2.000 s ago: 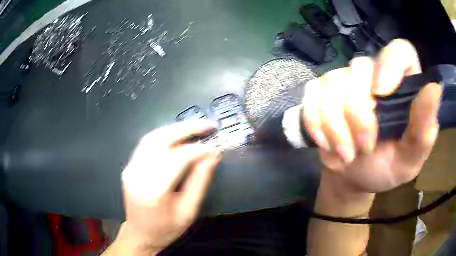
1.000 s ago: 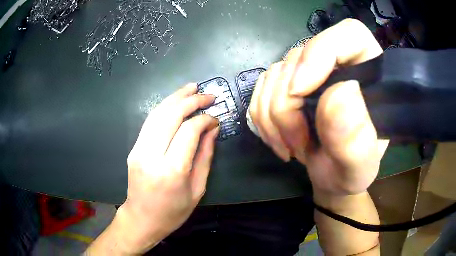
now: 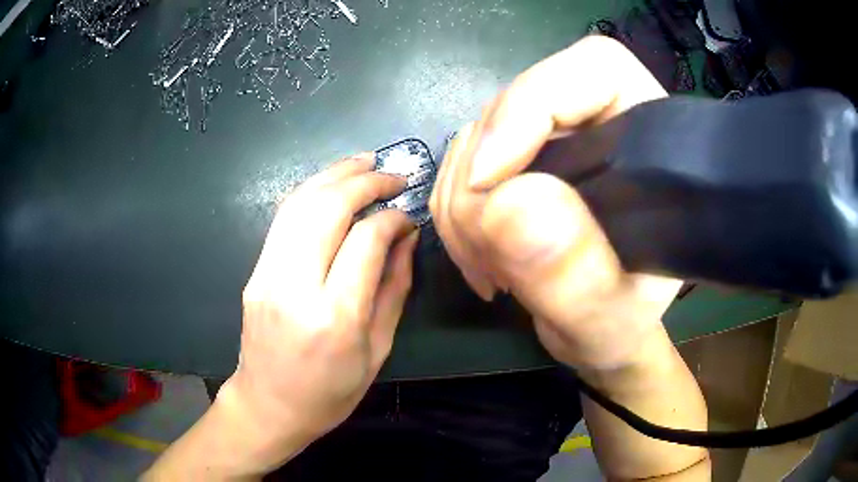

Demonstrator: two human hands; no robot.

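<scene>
My left hand [image 3: 325,268] holds a small black plastic housing [image 3: 406,169] against the green bench, with fingertips on its left side and lower end. My right hand [image 3: 546,188] is wrapped around the dark electric screwdriver [image 3: 734,184], beside the housing's right edge. The screwdriver's tip and bit are hidden behind my right fingers. A sliver of something dark shows just left of my right knuckles, mostly covered, possibly a second housing.
Thin silver metal pins [image 3: 249,56] lie scattered at the upper left. A pile of black housings [image 3: 720,47] is at the upper right. A black cord [image 3: 715,437] crosses my right forearm. A cardboard box [image 3: 734,386] is at lower right, a red stool [image 3: 103,395] at lower left.
My right hand and the screwdriver have moved left, up to the housing under my left hand. The screw tray and second housing seen earlier are now covered. My left hand has stayed on a housing.
</scene>
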